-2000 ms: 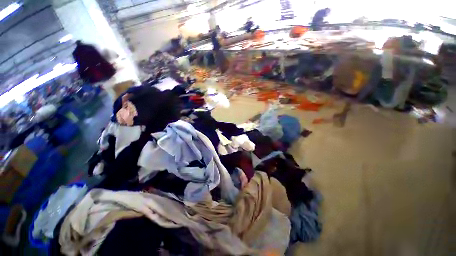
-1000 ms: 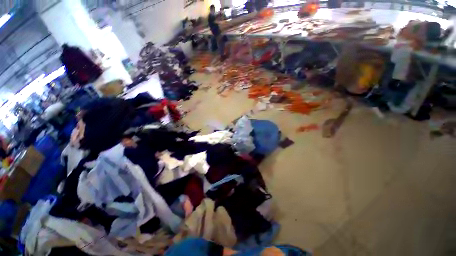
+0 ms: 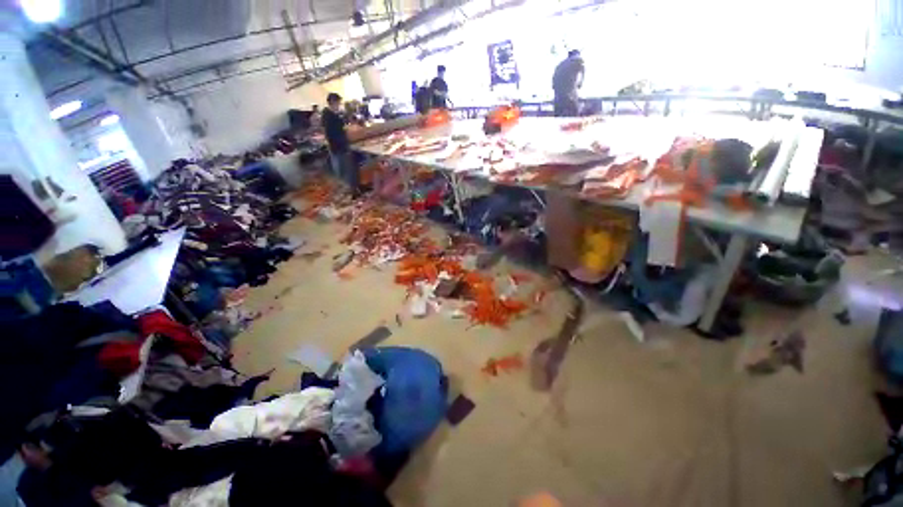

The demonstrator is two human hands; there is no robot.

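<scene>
Neither of my hands can be made out for certain; a small blurred orange-tan patch at the bottom edge is too cut off to name. Nearest in front of me, a heap of loose fabric fills the lower left, with black cloth and cream-white cloth. A pale grey-white bag or cloth leans against a round blue bundle or bin at the heap's right edge. Red cloth and a white flat sheet or board lie farther back on the left.
A long cutting table with orange pieces runs across the back. Orange scraps and a dark strip lie on the beige floor. Several people stand behind, one at the table's left end. A white pillar stands left.
The view has swung right and forward. The fabric heap has shifted left and down in view, and more of the cutting table shows. Blue and skin-toned shapes at the bottom edge have mostly gone.
</scene>
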